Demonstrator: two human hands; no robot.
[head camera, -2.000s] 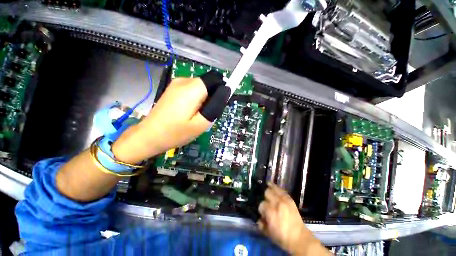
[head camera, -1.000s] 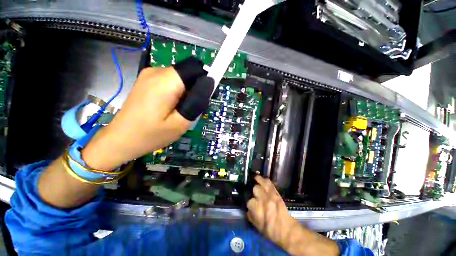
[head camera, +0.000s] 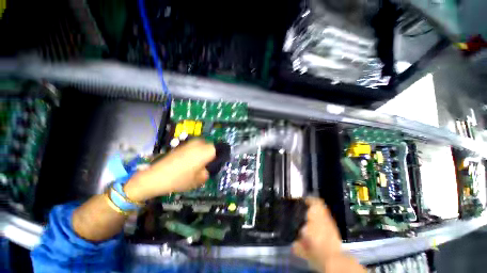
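Observation:
The green circuit board (head camera: 213, 186) sits in its black carrier on the line in front of me. My left hand (head camera: 176, 169), with black finger coverings and a light blue wrist strap, is over the board's middle. It is closed on a silver-white metal strip (head camera: 267, 141), blurred, which points right past the board's right side. A thin white strip (head camera: 257, 186) runs along that side of the board. My right hand (head camera: 316, 229) is by the carrier's lower right, fingers bent and blurred. A dark patch lies at its fingertips; I cannot tell whether it holds anything.
Conveyor rails (head camera: 299, 105) run behind and in front of the boards. A second board (head camera: 376, 176) is at the right, another (head camera: 20, 144) at the left edge. A heap of metal strips (head camera: 342, 48) lies in a black bin behind. A blue cord (head camera: 152, 48) hangs at the upper left.
My left hand has moved lower, and the strip has swung from pointing up and away to pointing right. My right hand has shifted right and slightly down. The camera view has also shifted.

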